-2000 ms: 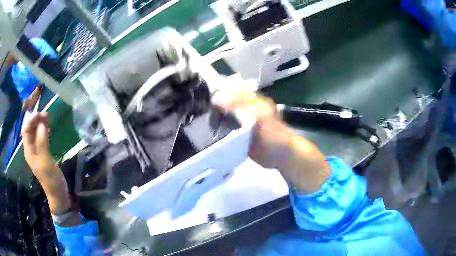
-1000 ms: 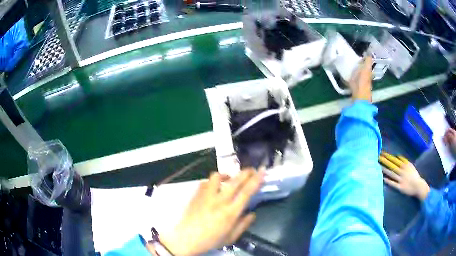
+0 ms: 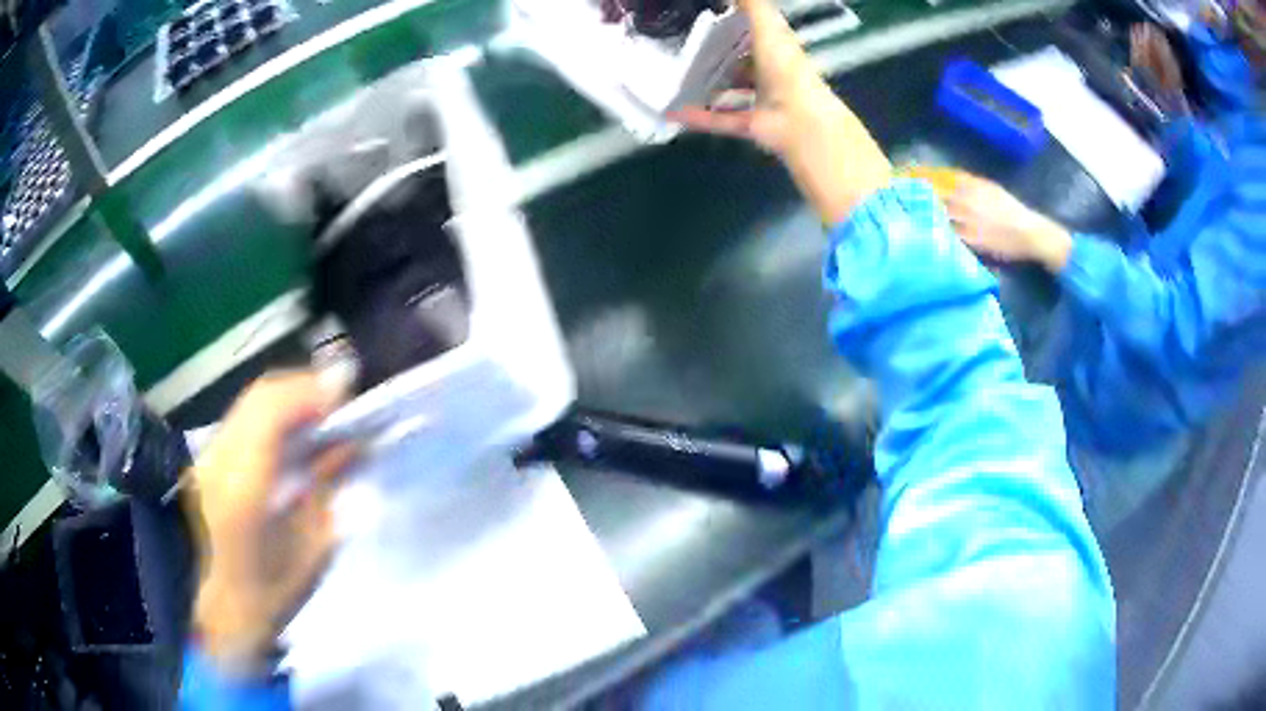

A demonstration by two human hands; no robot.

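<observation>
A white housing (image 3: 521, 299) with a black interior and a pale curved band sits tilted over the white sheet (image 3: 458, 604), blurred. My left hand (image 3: 271, 486) is at its near left corner, fingers curled on the wall; the blur hides the fingertips. My right hand (image 3: 785, 104) reaches to a second white housing (image 3: 625, 70) at the top edge, its side wall between thumb and fingers. That housing is partly cut off. A black electric screwdriver (image 3: 673, 456) lies right of the first housing.
A crumpled clear plastic tub (image 3: 83, 403) and a dark tray (image 3: 104, 576) are at the left. A blue bin (image 3: 989, 109) and a white paper (image 3: 1090, 132) are at the upper right. Another person's hand (image 3: 1000, 222), with yellow at the fingers, is near my right sleeve.
The first housing has moved left and nearer over the sheet, with my left hand at its corner. My right hand and the second housing have come nearer. The view has shifted right.
</observation>
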